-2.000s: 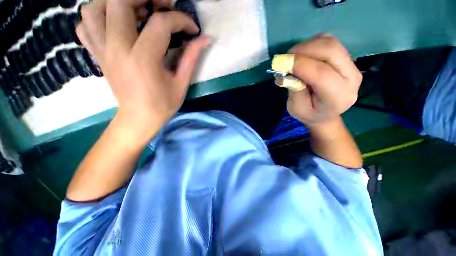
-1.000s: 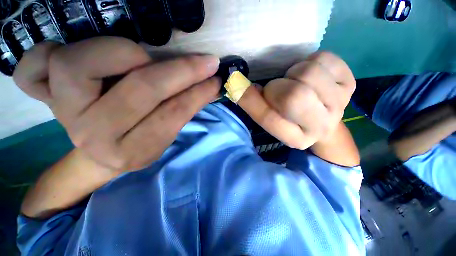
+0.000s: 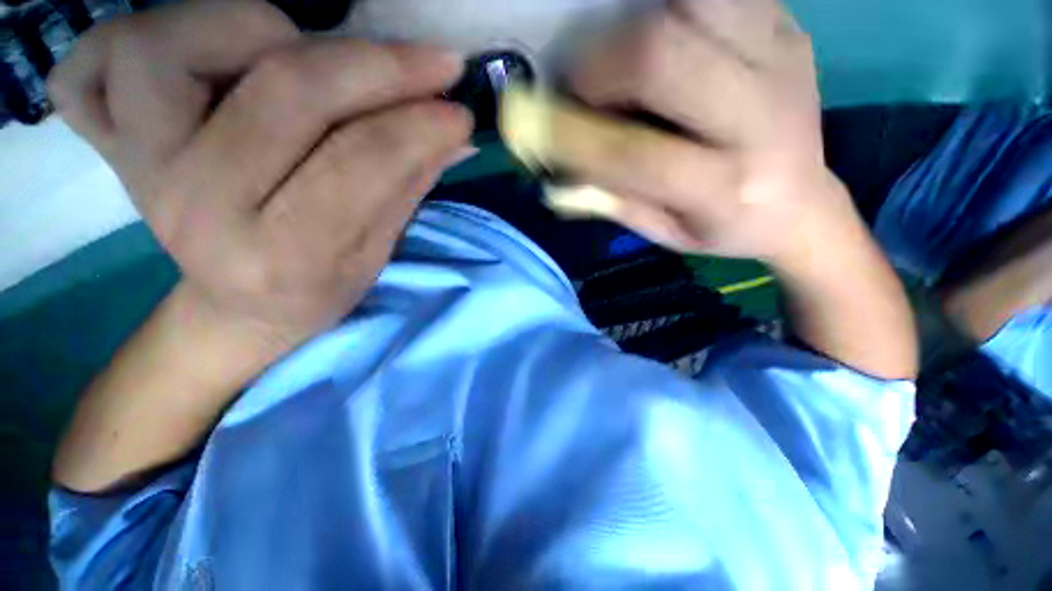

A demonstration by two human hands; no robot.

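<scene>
My left hand holds a black plastic housing between its thumb and fingertips, near the top centre. A small pale rectangle shows on the housing. My right hand is blurred at the housing's right side, with yellow-tan finger tape on its fingers. The taped fingers are close to or touching the housing; I cannot tell which, nor whether they hold anything small.
A white sheet lies under and behind my left hand on the green mat. Dark housings show at the top left. Another person's blue sleeve and arm are at the right, above dark blurred items.
The black housing is now between my hands, in my left fingertips. My right hand moved left to it, and in the last second its fingers shifted. The view also shifted, with fewer housings showing.
</scene>
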